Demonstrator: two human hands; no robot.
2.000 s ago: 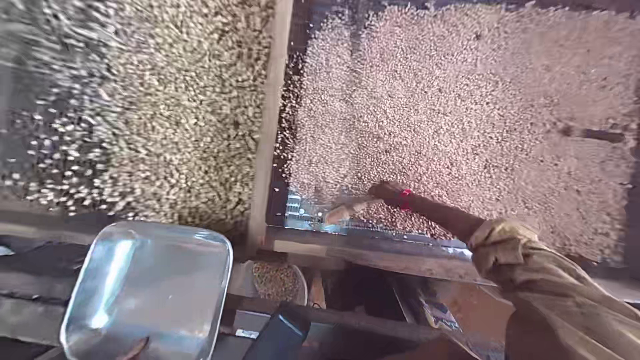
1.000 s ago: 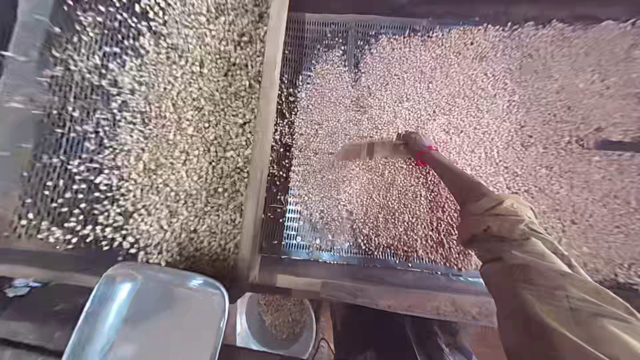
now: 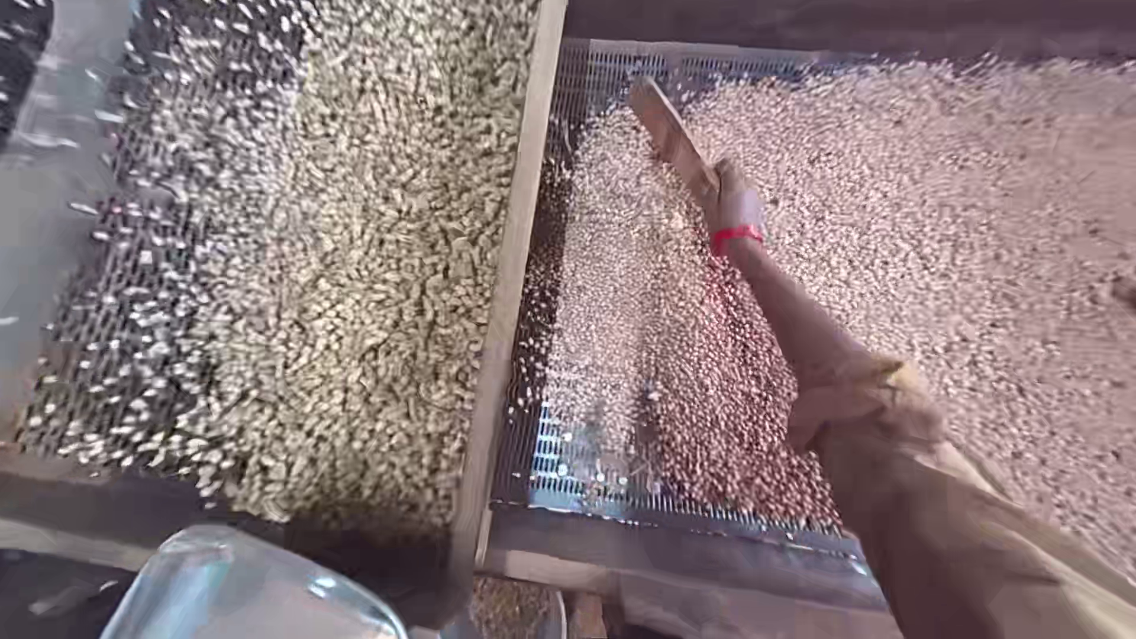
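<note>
My right hand, with a red band at the wrist and a tan sleeve up the forearm, grips a flat wooden paddle. The paddle lies over the pinkish nuts or kernels spread on a slotted metal screen, its far tip close to the screen's upper left corner. Redder kernels cover the part below my hand. Left of a wooden divider, paler, larger pieces, apparently nuts in shell, lie on a second slotted screen. My left hand is out of view.
A shiny metal tray is at the lower left, below the frame. Beside it, a container of small brownish pieces is partly visible. A dark frame edge borders the right screen. A dark object shows at the right edge, too cropped to identify.
My right hand has moved the paddle from the near edge of the right screen up toward its far left corner. Bare slots show near the front left corner. The view has shifted.
</note>
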